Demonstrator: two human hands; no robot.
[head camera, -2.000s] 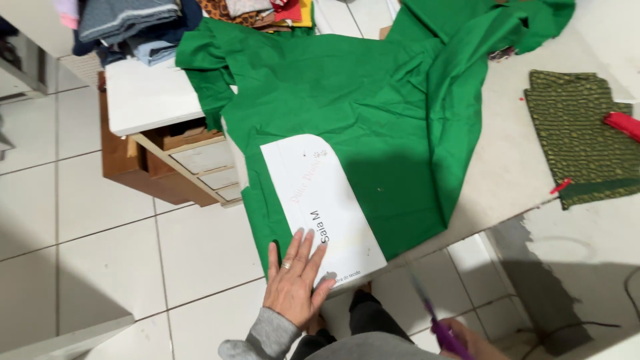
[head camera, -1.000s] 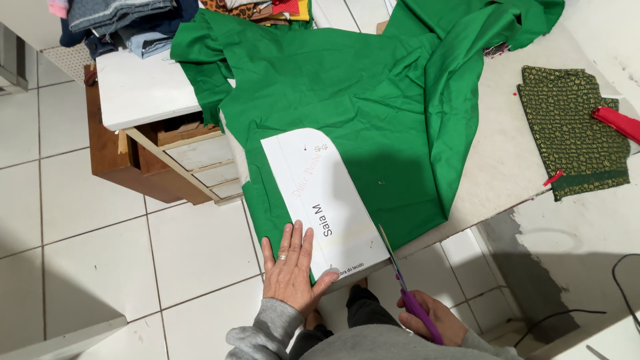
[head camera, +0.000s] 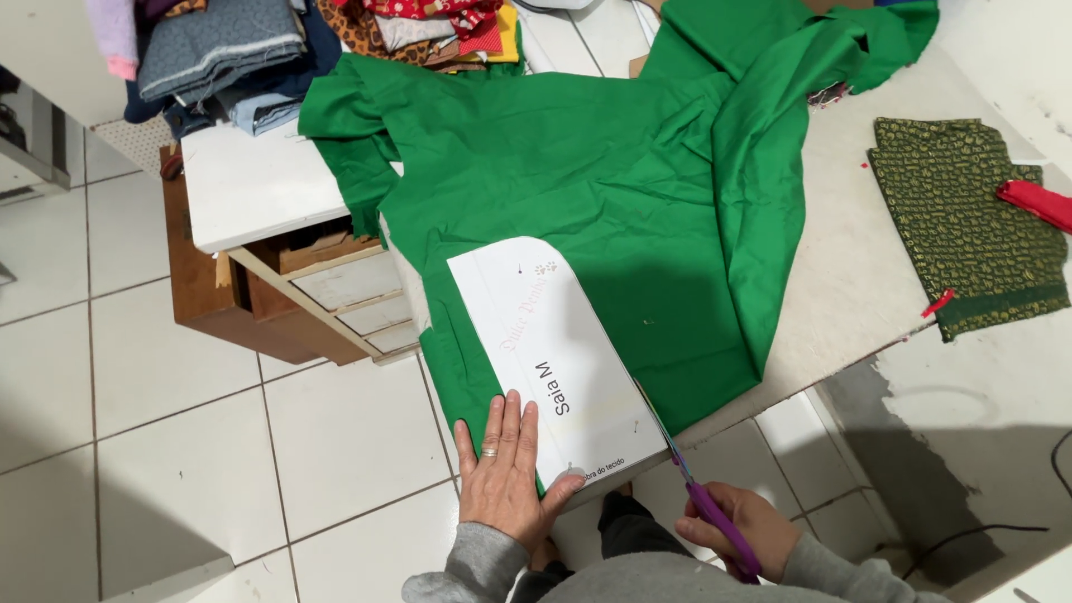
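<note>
A large piece of green fabric (head camera: 578, 159) lies over the work table, with a white paper pattern piece (head camera: 557, 335) pinned on it near the front edge. My left hand (head camera: 507, 469), with a ring, rests flat on the pattern's lower left corner and the green fabric beside it, fingers spread. In my right hand (head camera: 741, 528) is a pair of purple-handled scissors (head camera: 712, 515). Their blades lie along the pattern's lower right edge, at the green fabric; how far apart the blades are cannot be told.
A patterned dark green cloth (head camera: 963, 218) and a red cloth strip (head camera: 1038, 205) lie at the right. Folded fabrics (head camera: 222, 54) are piled at the back left, by a white tabletop (head camera: 251, 184) over drawers (head camera: 356, 285). A black cable (head camera: 980, 529) runs at lower right.
My right hand has brought the scissors up from the lower right to the fabric at the pattern's edge. The left hand still presses on the pattern's lower left corner.
</note>
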